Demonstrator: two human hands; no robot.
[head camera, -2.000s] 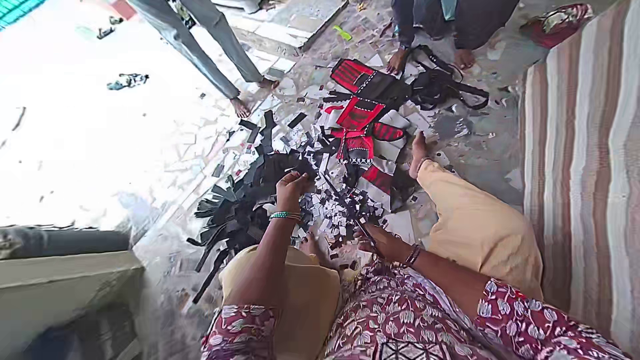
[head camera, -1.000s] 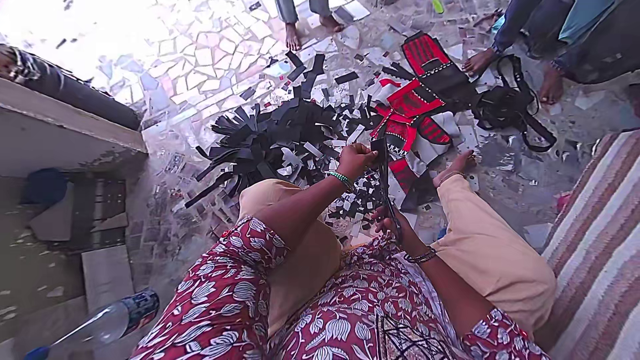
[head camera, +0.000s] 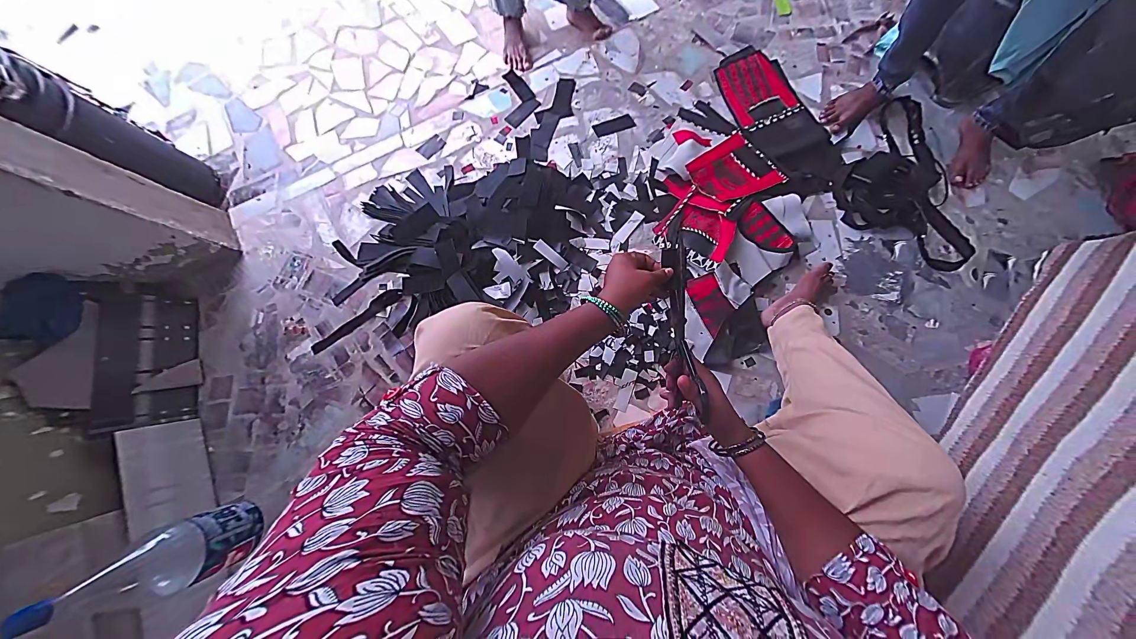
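Note:
My left hand (head camera: 635, 282), with green bangles at the wrist, pinches a narrow black strip (head camera: 676, 266) near its upper part. Below it my right hand (head camera: 697, 390) grips a dark metal tool, apparently scissors (head camera: 690, 359), whose blades point up along the strip; how far they are apart cannot be told. Small black and white cut pieces (head camera: 621, 351) lie on the floor beneath my hands. A heap of black strips (head camera: 497, 222) spreads to the left. Red and black trimmed fabric pieces (head camera: 728, 177) lie just beyond my hands.
A tangle of black straps (head camera: 896, 195) lies at the right near another person's feet (head camera: 852, 106). Someone else's feet (head camera: 517, 43) are at the top. A striped cloth (head camera: 1056, 426) covers something at the right. A plastic bottle (head camera: 169, 559) and a low ledge (head camera: 106, 186) are at the left.
My left hand has come closer to the red fabric since the oldest frame and is now at the black strip above my right hand. The view has shifted strongly.

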